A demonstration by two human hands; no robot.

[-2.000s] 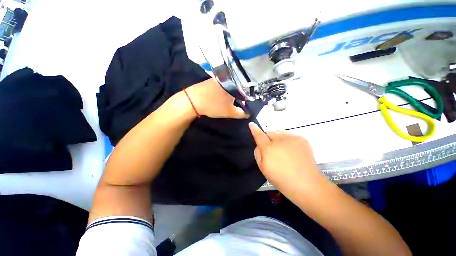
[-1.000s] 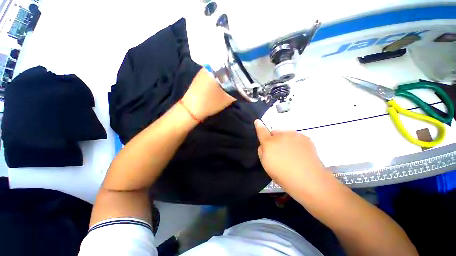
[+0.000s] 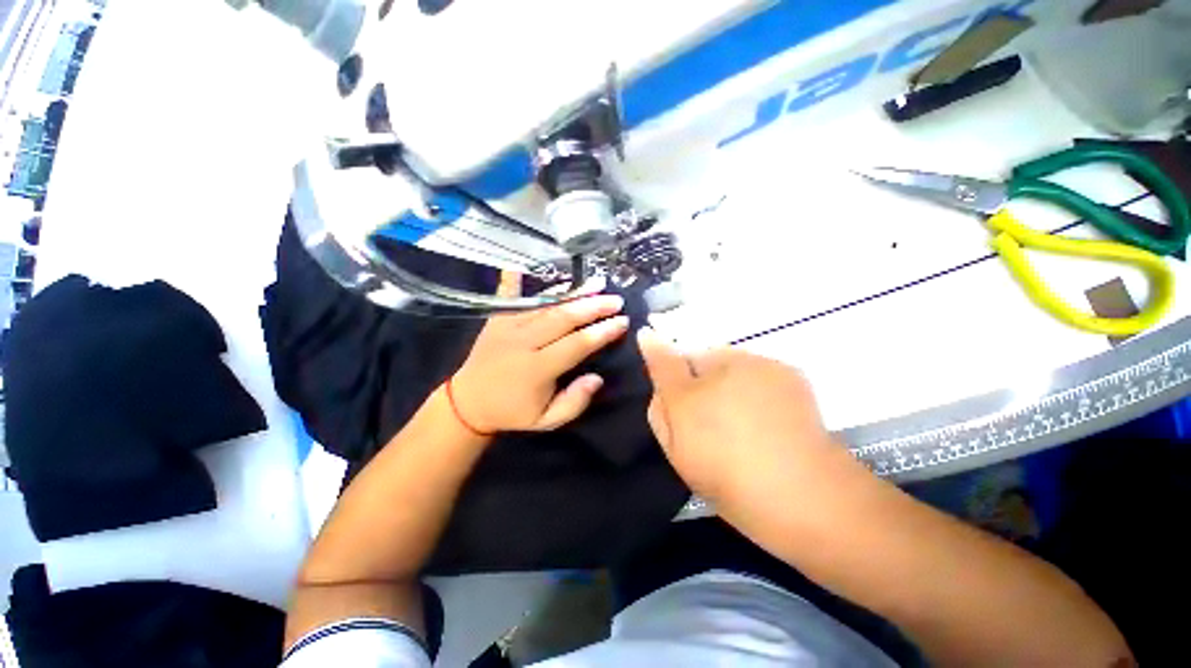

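Observation:
A black garment piece (image 3: 549, 483) lies bunched on the white machine bed, under and left of the needle area of the sewing machine (image 3: 483, 91). Its edge reaches the presser foot area (image 3: 594, 272). My left hand (image 3: 538, 365) lies on the cloth just in front of the needle area, fingers spread with fingertips pressing near the foot. My right hand (image 3: 731, 411) is at the cloth's right edge, index fingertip and thumb at the fabric; the fingers beneath are hidden, so its hold cannot be told. The needle tip is too small to make out.
Shears (image 3: 973, 196) with green and yellow handles lie right of the needle. A black bar (image 3: 953, 89) and brown pieces (image 3: 973, 46) lie behind them. A measuring strip (image 3: 993, 424) runs along the front edge. Black garment stacks (image 3: 118, 392) lie at the left.
The view has turned, and the machine head appears further left and tilted. My left hand has come from behind the head to in front of it, fingers now spread on the cloth.

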